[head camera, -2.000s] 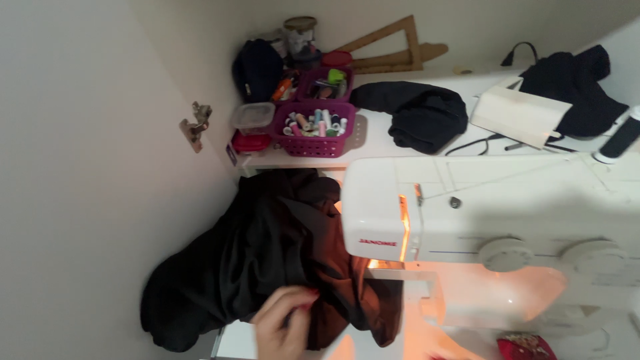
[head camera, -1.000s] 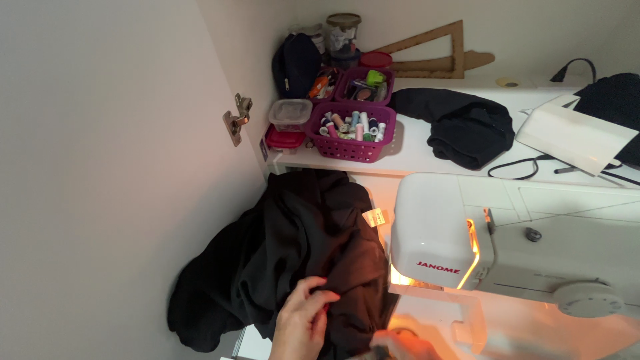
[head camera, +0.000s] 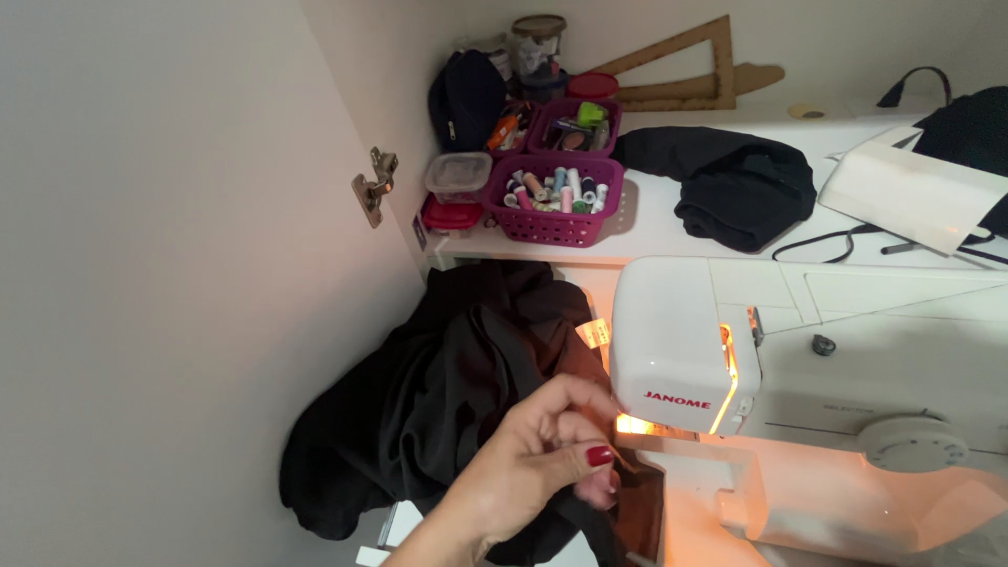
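My left hand (head camera: 543, 457), with red nails, reaches in from the bottom, its fingers bent over black fabric (head camera: 441, 402) at the needle end of a white Janome sewing machine (head camera: 677, 339). Whether the fingertips pinch the fabric cannot be told. The fabric lies bunched left of the machine and passes below its head, where the lamp glows orange. A small pale tag (head camera: 594, 333) sticks up by the machine's head. The needle and presser foot are hidden. My right hand is not in view.
Behind the machine, a shelf holds a purple basket of thread spools (head camera: 555, 224), folded black cloth (head camera: 732, 189), white paper (head camera: 906, 189) and brown set-square templates (head camera: 720, 67). A white door with a metal hinge (head camera: 374, 187) stands at left.
My left hand has moved from the front of the fabric toward the machine's head. A blurred shape at the bottom edge one second ago has left the view. The view has shifted.
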